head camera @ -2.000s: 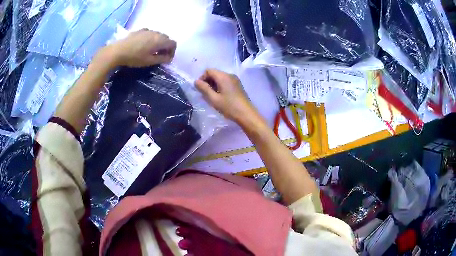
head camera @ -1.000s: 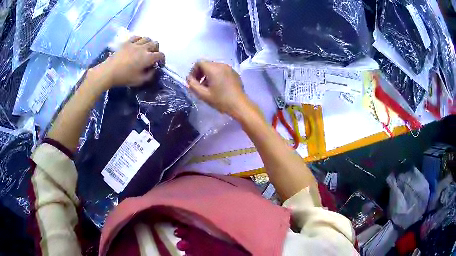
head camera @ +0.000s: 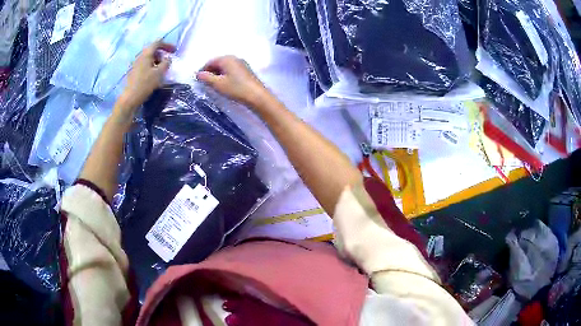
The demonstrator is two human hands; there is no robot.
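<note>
A dark garment [head camera: 223,162] lies folded in a clear polybag [head camera: 239,130] in front of me. A white hang tag [head camera: 182,221] with a string loop lies on the garment. My left hand [head camera: 148,71] is at the bag's upper left end, fingers curled and seeming to pinch its clear edge. My right hand [head camera: 230,77] is at the bag's top, to the right of my left hand, thumb and fingers together on what seems to be the bag's edge. The thin film at my fingertips is hard to make out in the glare.
Light blue bagged garments [head camera: 105,54] lie at the left. Dark bagged garments [head camera: 395,48] lie at the back right. Scissors [head camera: 366,149] with red and yellow handles and printed label sheets [head camera: 414,124] are at the right. A red strip [head camera: 509,143] lies near the taped table edge [head camera: 446,202].
My right hand has moved left and up towards my left hand. My left hand has shifted left and up. The garment, tag and table goods sit slightly lower and further right in the view.
</note>
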